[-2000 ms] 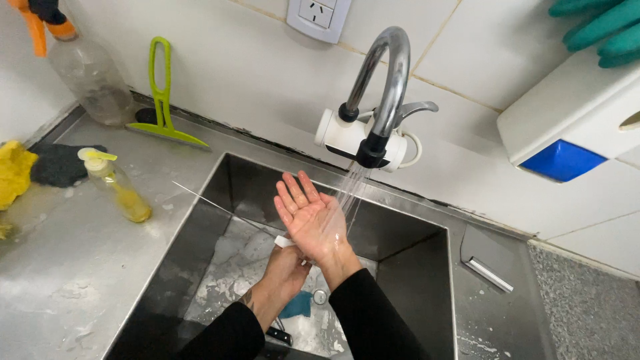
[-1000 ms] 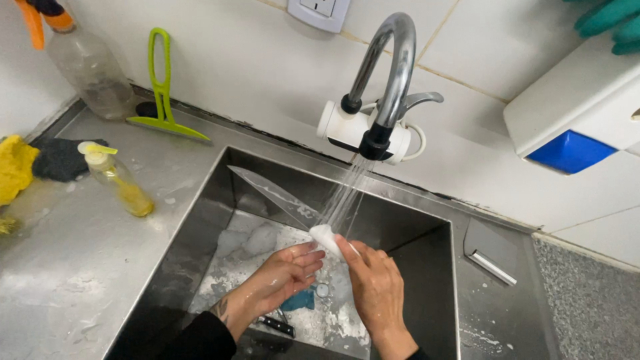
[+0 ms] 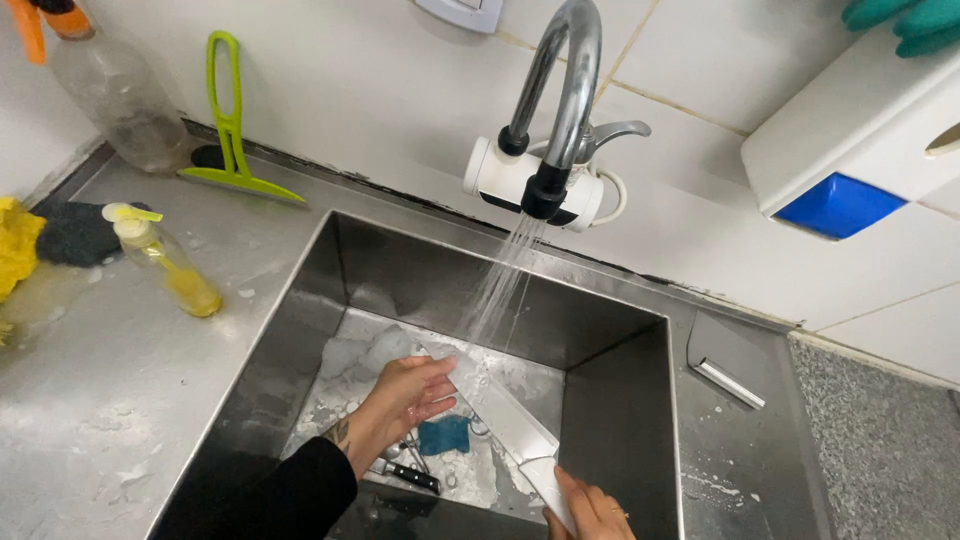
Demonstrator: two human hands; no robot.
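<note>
My right hand [image 3: 592, 510] grips the white handle of a kitchen knife [image 3: 510, 420] at the lower right of the sink. The wide blade slants up and left under the water running from the chrome faucet [image 3: 574, 82]. My left hand [image 3: 409, 397] is at the blade's far end, its thumb and forefinger near the tip and the other fingers spread below; whether it pinches the blade is unclear. On the floor of the steel sink [image 3: 619, 390] lie a blue-green cloth or sponge [image 3: 444, 435], a black-handled knife [image 3: 412, 476] and other metal utensils.
Left on the counter are a pump bottle of yellow liquid [image 3: 180, 274], a dark cloth [image 3: 79, 234], a yellow cloth [image 3: 16, 247], a green squeegee [image 3: 238, 176] and a spray bottle [image 3: 124, 97]. A metal scraper-like blade [image 3: 727, 382] lies right of the sink. A white dispenser [image 3: 840, 135] juts from the wall.
The knife has turned over, from its tip pointing up and left at the stream to lying lower across the sink. My right hand has moved down and right with the handle; my left has come to the blade's tip.
</note>
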